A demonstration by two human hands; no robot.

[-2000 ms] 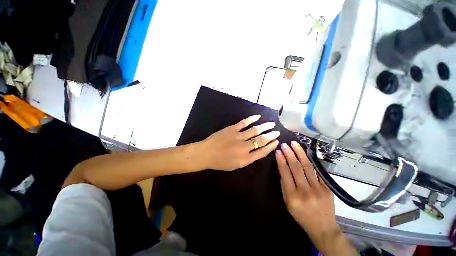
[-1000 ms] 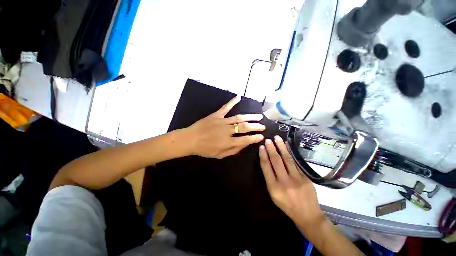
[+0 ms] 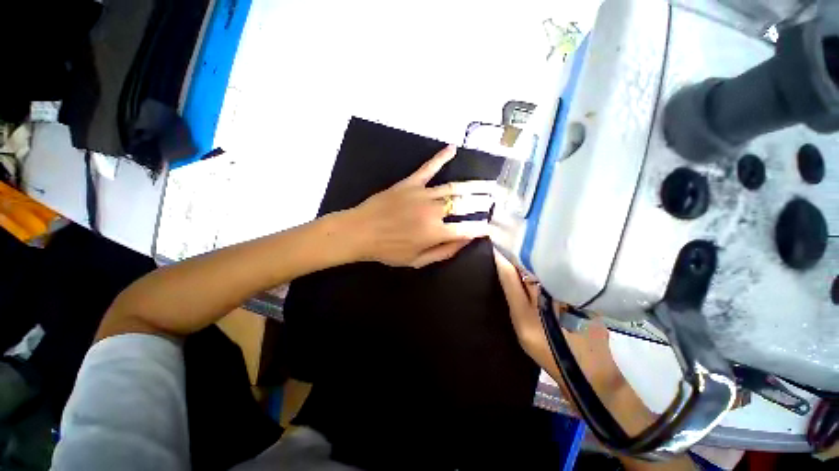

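A large black garment panel [image 3: 405,322] lies on the white table and hangs over its front edge toward the lap. My left hand [image 3: 414,219] lies flat on the panel with fingers spread, a ring on one finger, fingertips near the machine head. My right hand [image 3: 529,313] is at the panel's right edge, partly hidden behind the machine's curved metal loop [image 3: 681,432]; its fingertips are under or beside the head, and its grip cannot be made out. The white sewing machine head [image 3: 589,184] with a blue stripe covers the needle area.
Dark folded cut pieces [image 3: 129,74] lie at the back left beside a bright blue strip [image 3: 213,83]. An orange item [image 3: 23,213] is at the far left. A small bent metal guide [image 3: 517,115] stands behind the panel. A dark red looped item [image 3: 823,423] is at the right edge.
The panel's far corner sits further back on the table. My right hand has moved from on top of the panel to its right edge, partly behind the loop. The view has shifted.
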